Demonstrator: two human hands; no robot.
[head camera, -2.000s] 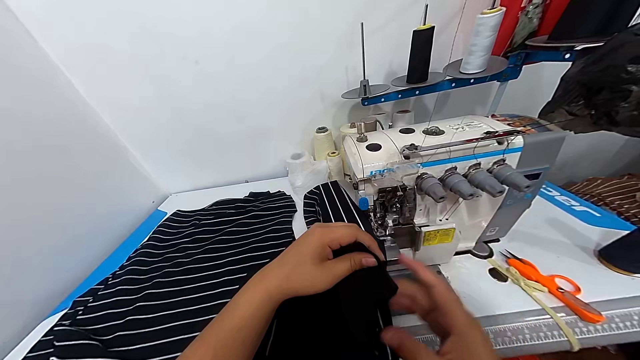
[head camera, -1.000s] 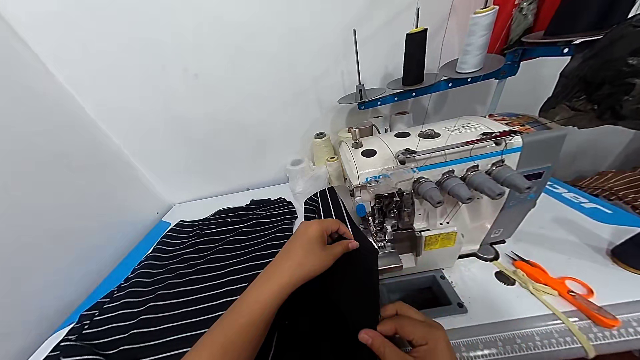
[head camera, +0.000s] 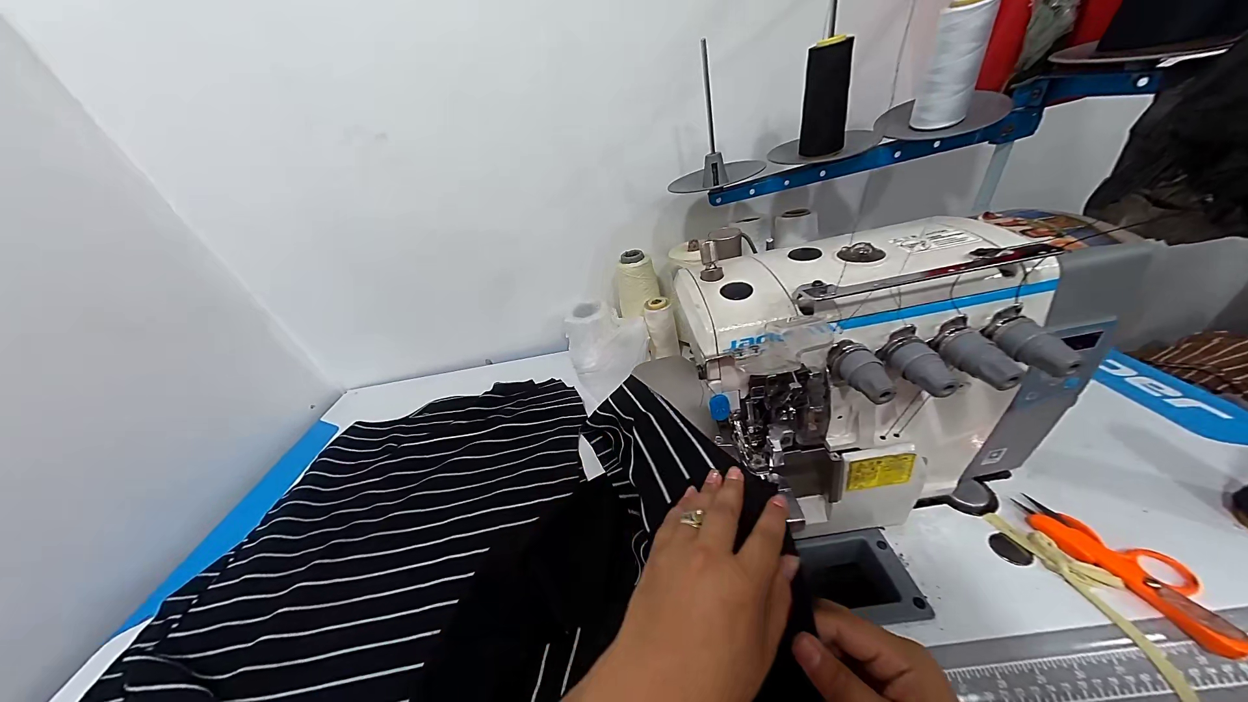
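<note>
My left hand (head camera: 707, 575) lies palm down on black fabric with white stripes (head camera: 673, 439), its fingers spread near the needle area of a white Jack overlock sewing machine (head camera: 907, 292). At the lower right, my right hand (head camera: 868, 653) pinches the edge of the black fabric between thumb and fingers. The striped piece runs up along the left side of the machine, near its presser foot, which the cloth and machine parts partly hide. More black striped fabric (head camera: 390, 526) is spread over the table to the left.
Orange-handled scissors (head camera: 1121, 565) and a pale yellow strip (head camera: 1102, 595) lie right of the machine. Thread cones (head camera: 637, 285) stand behind it, below a blue spool rack (head camera: 877, 156). A ruler tape (head camera: 1082, 673) runs along the table's front edge. Walls bound the left and back.
My left hand has gone from gripping bunched fabric to lying flat on it, lower down. The striped underside now shows where plain black cloth was. My right hand stays at the fabric's edge.
</note>
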